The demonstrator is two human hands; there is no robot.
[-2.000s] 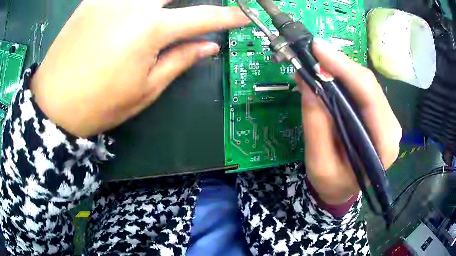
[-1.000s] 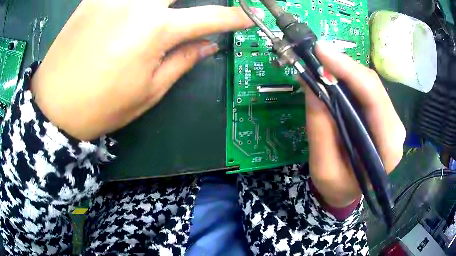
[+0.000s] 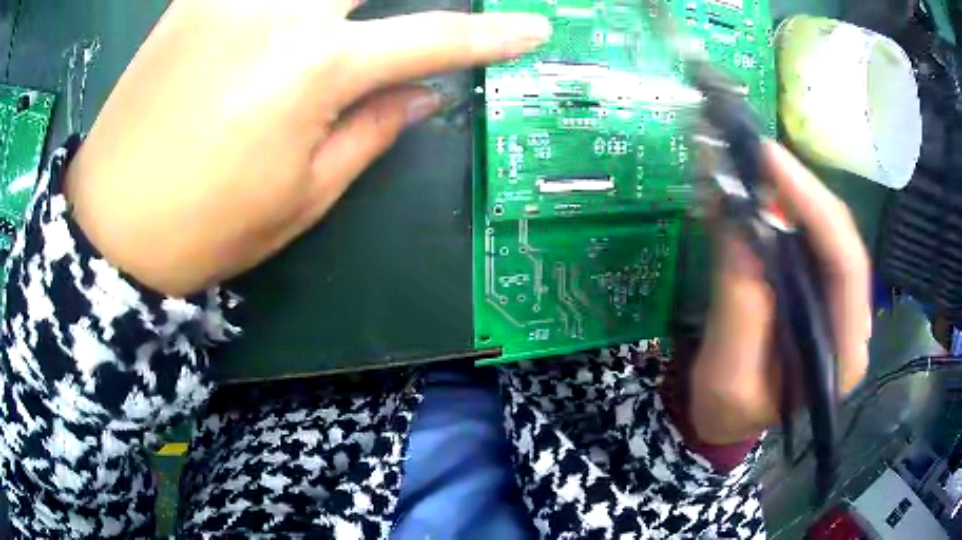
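Note:
A green PCB panel (image 3: 570, 158) lies in front of me, running out of the top edge. A green backing board (image 3: 580, 285) with pale traces shows below it. My left hand (image 3: 243, 127) is spread, with its index fingertip on the panel's upper left and its thumb over the dark mat. It holds nothing that I can see. My right hand (image 3: 786, 285) is closed around the black soldering iron (image 3: 786, 253) at the panel's right side. The iron and hand are motion-blurred. The iron's tip and solder feed tube cannot be made out.
An off-white plastic cup (image 3: 844, 100) lies tilted at the upper right. Another green board (image 3: 23, 158) shows at the far left edge. The dark mat (image 3: 348, 285) ends at a front edge near my lap. Black cables (image 3: 897, 369) and a white box (image 3: 902, 506) are at the lower right.
My right hand has moved right with the soldering iron, uncovering more of the panel and the backing board. My left hand has stayed nearly in place.

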